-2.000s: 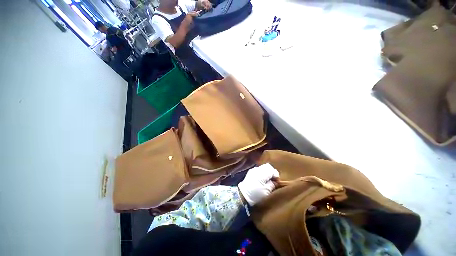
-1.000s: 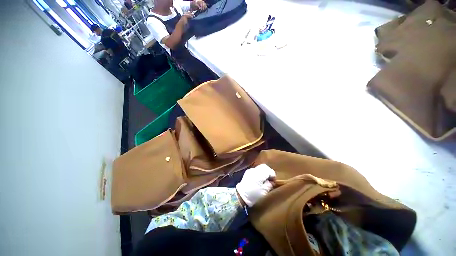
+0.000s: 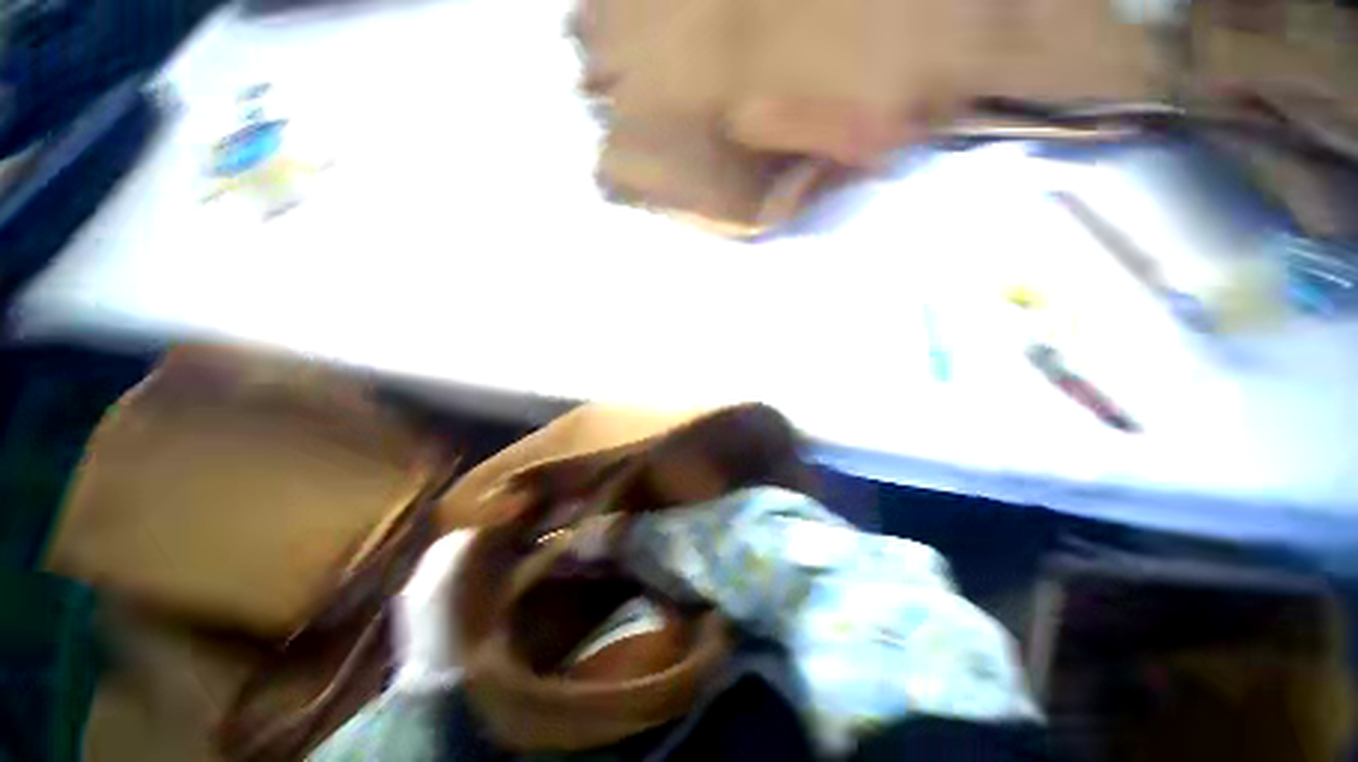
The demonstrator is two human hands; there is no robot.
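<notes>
The whole view is blurred by motion. The tan-brown handbag (image 3: pixel 581 712) is at the bottom centre, against my dark apron, its round mouth open upward and a dark inside showing. A pale patch shows inside the mouth. My left hand (image 3: pixel 429 610), in a white glove, is closed on the bag's left side; its fingers are smeared. My right blue floral sleeve comes in from the lower right to the bag's mouth. My right hand (image 3: pixel 599 538) is a small blurred patch at the rim, mostly hidden.
Brown bags (image 3: pixel 246 499) are stacked at the left. More bags (image 3: pixel 894 67) lie across the white table (image 3: pixel 492 283) at the back. Red-handled snips (image 3: pixel 1084 392), a long brown handle (image 3: pixel 1124 246) and a yellow block (image 3: pixel 1245 293) lie at the table's right. A blue-topped item (image 3: pixel 250 142) is far left.
The view has swung right, bringing the tools on the table into sight. The bag's mouth now faces up more. My right forearm now shows outside the bag; before, it was inside.
</notes>
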